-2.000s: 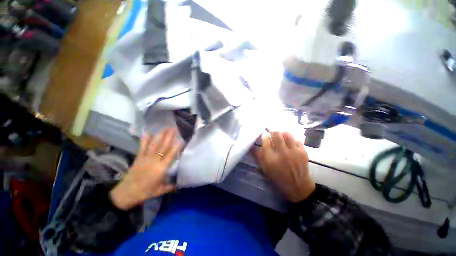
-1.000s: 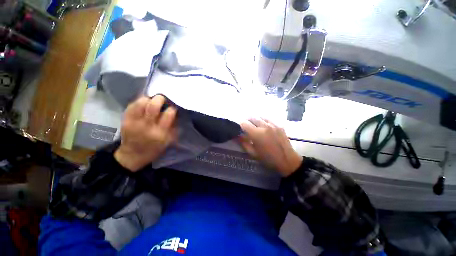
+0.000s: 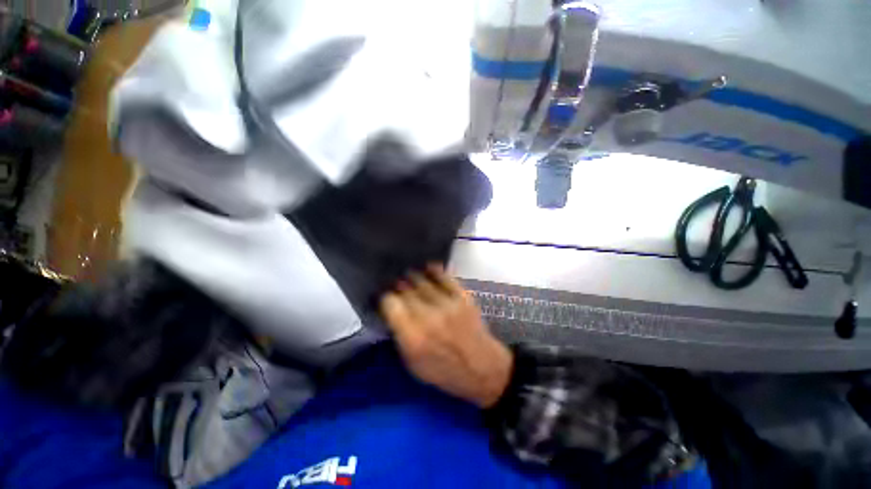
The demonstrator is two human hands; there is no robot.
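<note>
The garment panels (image 3: 315, 86) form a raised heap left of the needle area, pale grey to white with thin dark seam lines. Their dark charcoal side (image 3: 392, 215) faces up between the pale cloth and my right hand. My right hand (image 3: 444, 329) has its fingertips on the lower edge of the dark cloth and grips it near the table's front edge. My left hand is hidden behind the cloth; only its dark sleeve shows at the lower left. The sewing machine (image 3: 659, 105), white with a blue stripe, stands right of the cloth.
Green-handled scissors (image 3: 731, 234) lie on the white table under the machine arm. A ruler (image 3: 573, 313) runs along the table's grey front edge. A brown wooden surface (image 3: 95, 181) is at the left. A grey bundle (image 3: 205, 411) lies at the lower left near my body.
The cloth has been lifted and turned, so more dark side shows and it spreads further left. My left hand has gone out of sight behind it. My right hand has moved left and down.
</note>
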